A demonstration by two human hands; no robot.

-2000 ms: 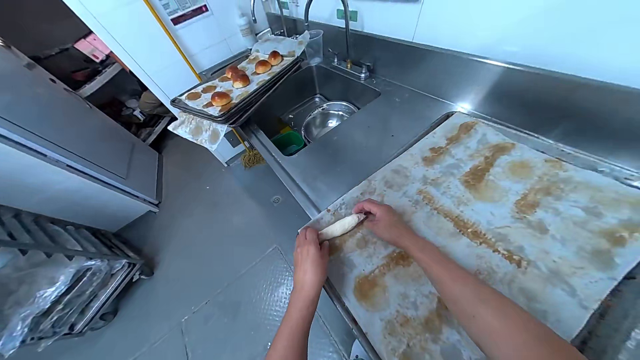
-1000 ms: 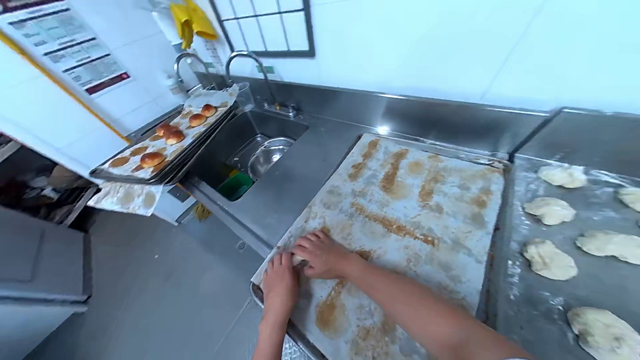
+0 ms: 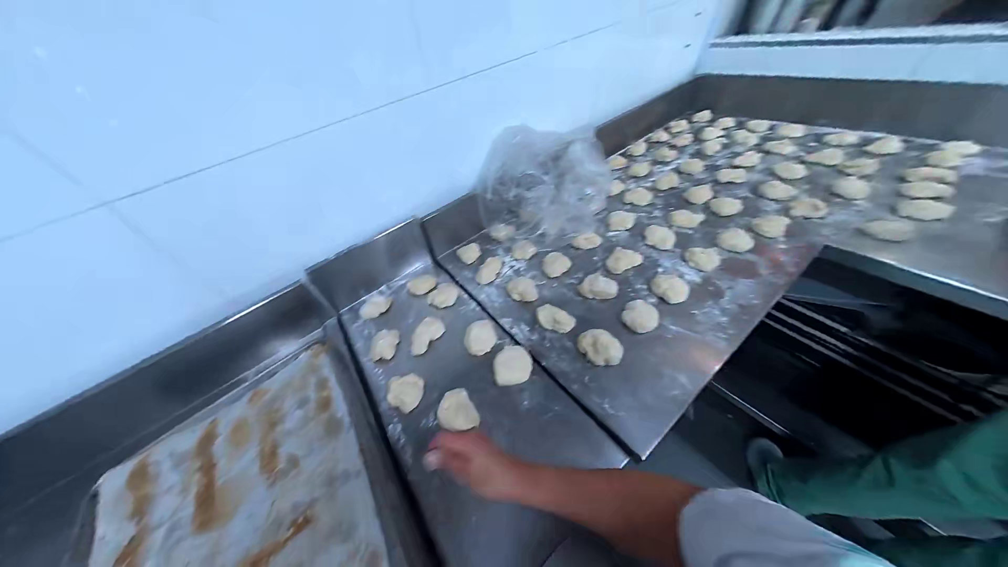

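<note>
My right hand [image 3: 472, 463] reaches over the floured steel worktop, its fingers at the near edge of a pale dough piece [image 3: 457, 410]. Whether it grips the dough is not plain, as the hand is blurred. Several more dough pieces, such as a round one [image 3: 513, 366], lie just beyond it. To the left is a tray lined with brown-stained baking paper [image 3: 260, 465]. My left hand is out of view.
Rows of dough pieces [image 3: 777, 190] cover the adjoining steel worktop [image 3: 685, 346]. A crumpled clear plastic bag [image 3: 543, 181] lies against the wall. At the lower right are a person's green trousers [image 3: 906, 472] and dark shelving below the worktop.
The view has swung far to the right. My right hand has moved from the paper-lined tray, where it was beside my left hand, to the dough pieces. My left hand has left the view.
</note>
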